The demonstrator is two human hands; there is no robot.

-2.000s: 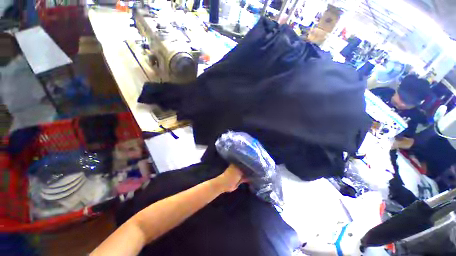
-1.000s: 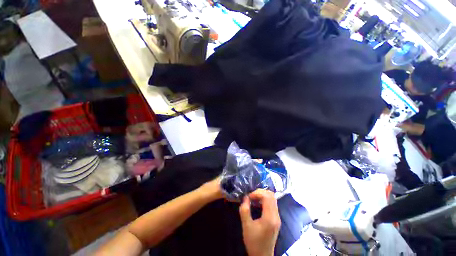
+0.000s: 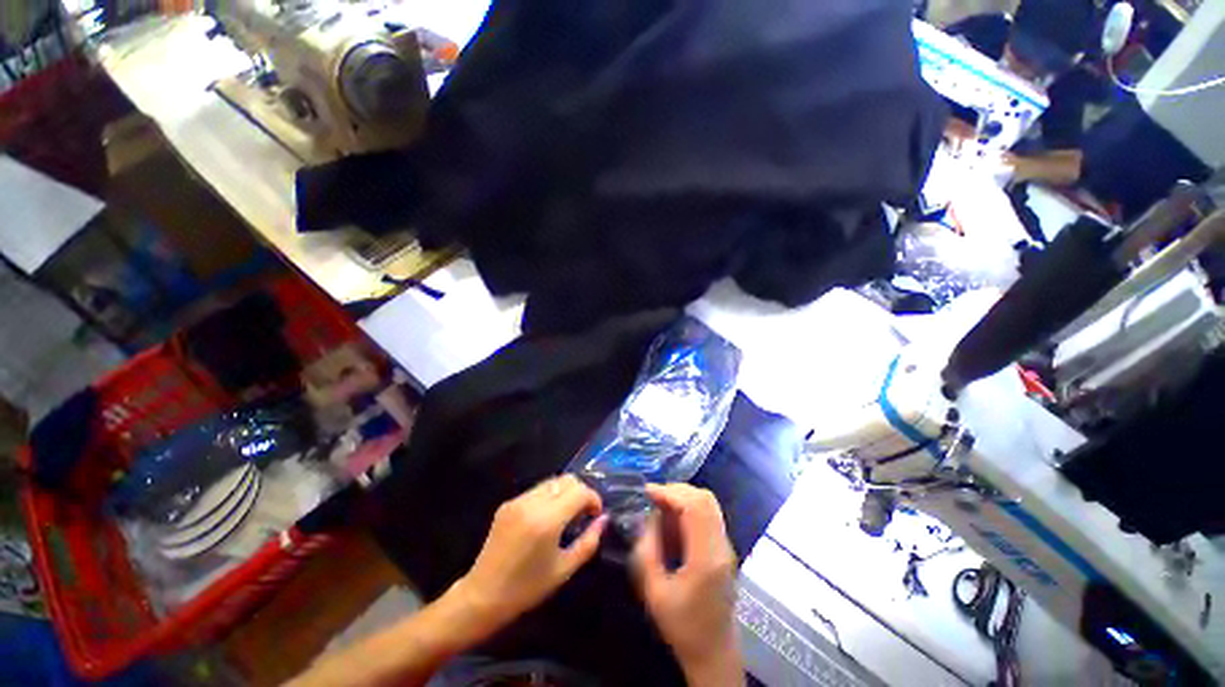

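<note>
A shiny clear plastic bag (image 3: 668,403) with dark contents lies over black fabric in front of me. Its near end is gathered between my hands. My left hand (image 3: 540,534) pinches the bag's near end from the left. My right hand (image 3: 688,557) is at the same end from the right, fingers bent and slightly blurred. What the fingertips hold inside the bunched plastic is too small to tell. A black garment piece (image 3: 537,389) lies under the bag and hangs over the table's front edge.
A large black garment heap (image 3: 685,148) covers the back. The white sewing machine (image 3: 994,523) stands at right, with dark scissors (image 3: 987,597) by its arm. A beige machine (image 3: 356,81) is at upper left, a red crate (image 3: 81,591) at lower left. Another person's arm (image 3: 1048,168) shows at upper right.
The bag, earlier held up in my left hand, now lies stretched out away from me. My right hand has come in and works beside the left. The view has turned toward the right machine.
</note>
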